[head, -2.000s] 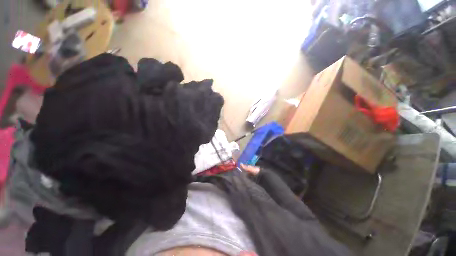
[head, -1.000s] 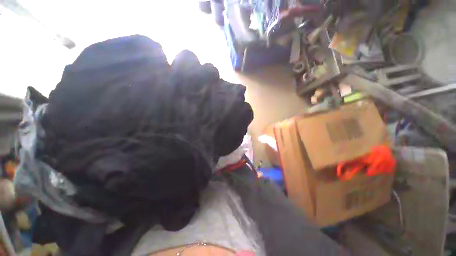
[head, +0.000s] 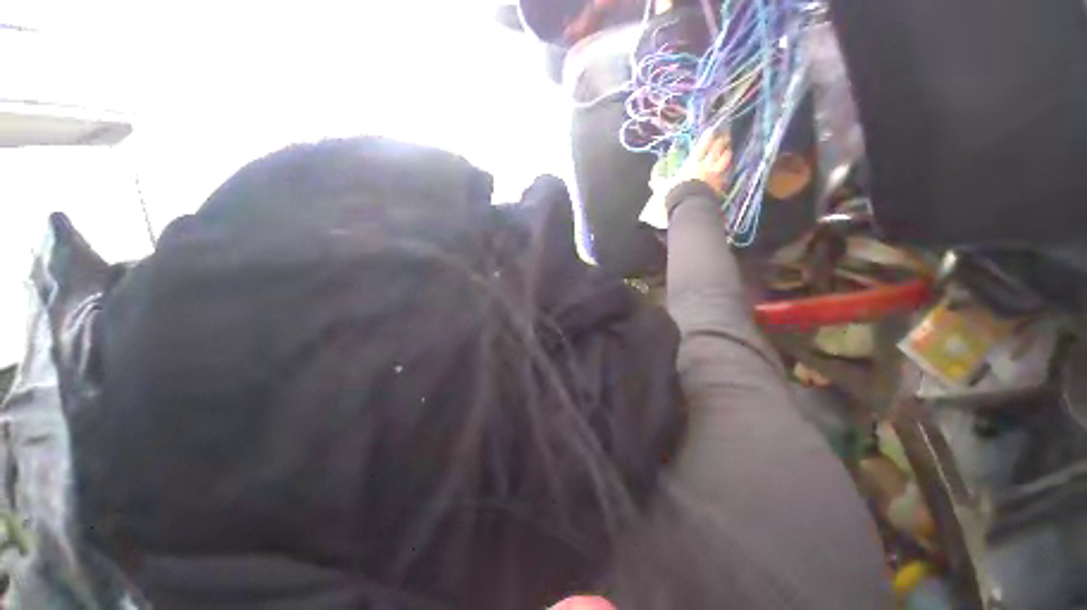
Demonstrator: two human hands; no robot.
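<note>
A large heap of black clothes [head: 358, 369] fills the left and middle of the view, close to my body. My right arm in a grey sleeve reaches forward and up. My right hand [head: 707, 165] is at a hanging bunch of thin blue, purple and pink clothes hangers [head: 763, 89]. The hand is small and blurred, so its grip on them cannot be told. My left hand is not in view, and the heap may hide it.
Dark cloth [head: 971, 119] hangs at the upper right. A red bar or strip [head: 844, 305] lies right of my forearm. Cluttered small items, with a yellow printed packet [head: 960, 341], lie at the lower right. Bright light washes out the upper left.
The view has turned away from the cardboard box, which is out of the picture. My right arm has risen and stretched out to the hanging hangers. The black heap is still close to me.
</note>
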